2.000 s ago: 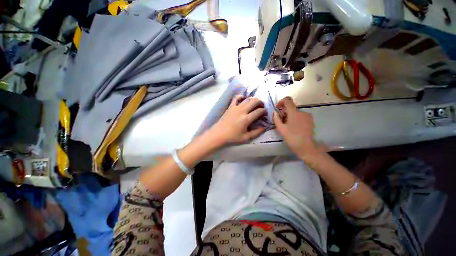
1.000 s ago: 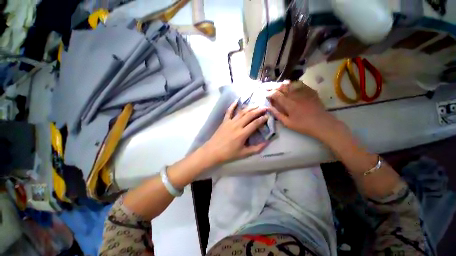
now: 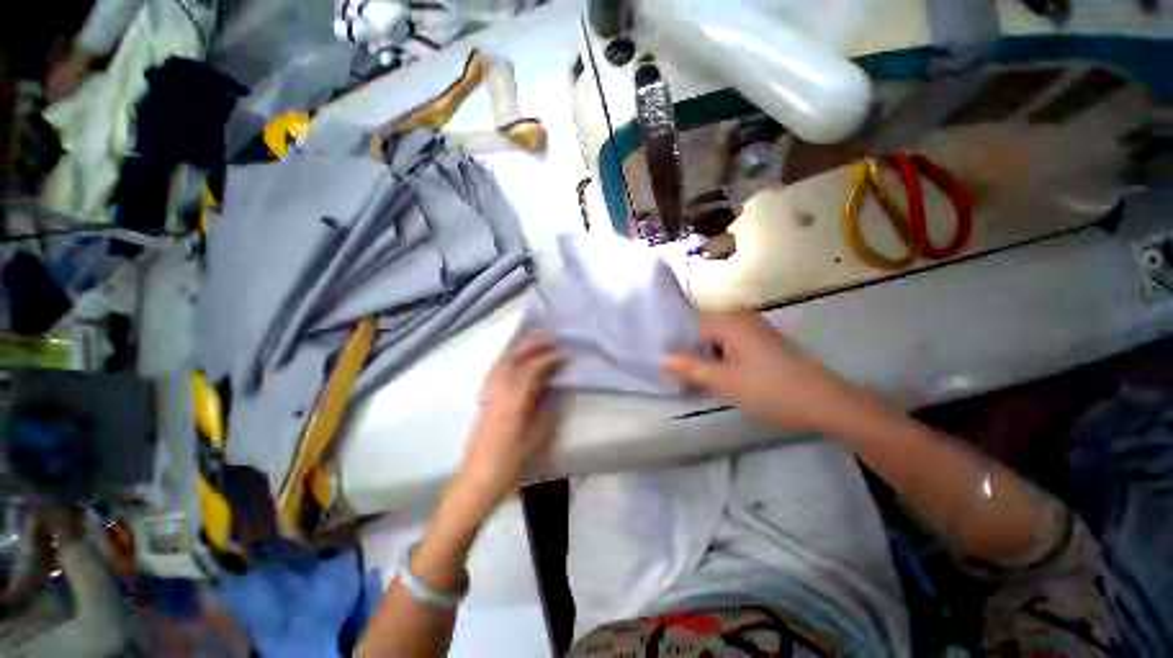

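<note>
A small grey fabric panel (image 3: 618, 321) lies spread on the table edge in front of the sewing machine needle area (image 3: 669, 244), its far part bright in the lamp light. My left hand (image 3: 521, 379) is at the panel's left edge, slightly blurred; whether its fingers grip the cloth is not clear. My right hand (image 3: 733, 366) pinches the panel's right edge between thumb and fingers.
A bundle of grey cut pieces (image 3: 373, 257) lies to the left, with a tan-gold strip (image 3: 337, 405) over its near side. Scissors with yellow and red handles (image 3: 908, 212) lie right of the needle. White cloth (image 3: 733, 527) covers my lap. Blue fabric (image 3: 290, 604) is at lower left.
The grey piece, bunched under both hands before, is now spread flat. My left hand has moved left and my right hand has moved down, away from the needle. The camera view has shifted.
</note>
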